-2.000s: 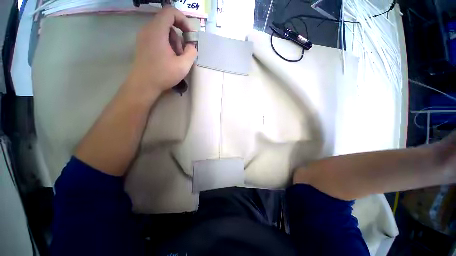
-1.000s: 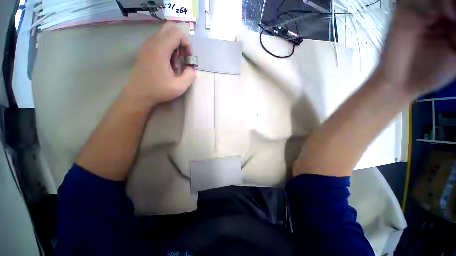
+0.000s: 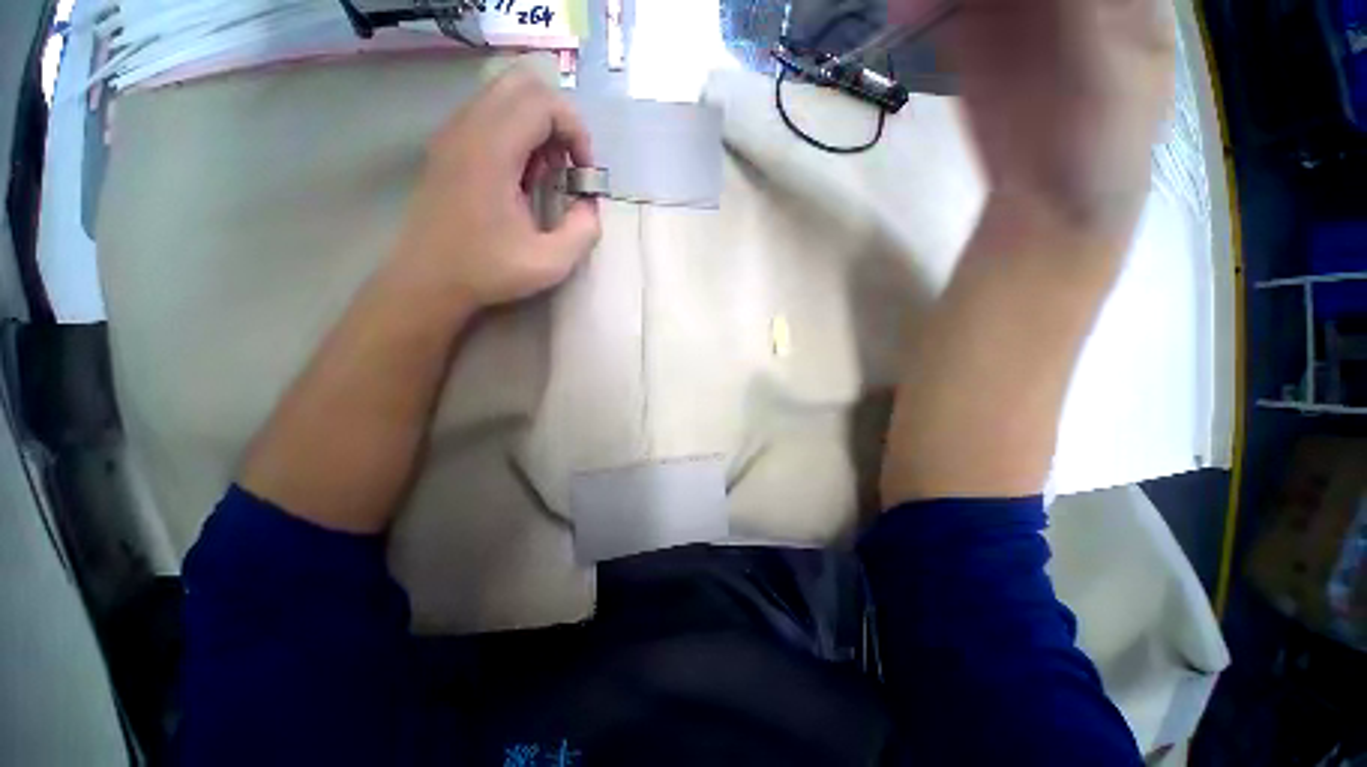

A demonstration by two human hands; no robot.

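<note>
A large beige cover panel covers the work area. My left hand is above it at the upper middle, with a small silver-grey metal bobbin or bobbin case between thumb and fingers. A flat grey patch lies just right of that hand, and another grey patch lies at the panel's near edge. A narrow seam runs between the patches. My right hand is raised at the upper right, blurred; whether it holds anything cannot be told. A small yellow mark shows on the panel.
A slim black tool with looped cord is beyond the panel. White strips lie at the upper left and also at the right. A paper label marked "264" is at the top. The white table extends right.
My right hand has swung from the far right edge up and inward to the upper right. My left hand moved slightly nearer, still pinching the metal part. The yellow mark now shows.
</note>
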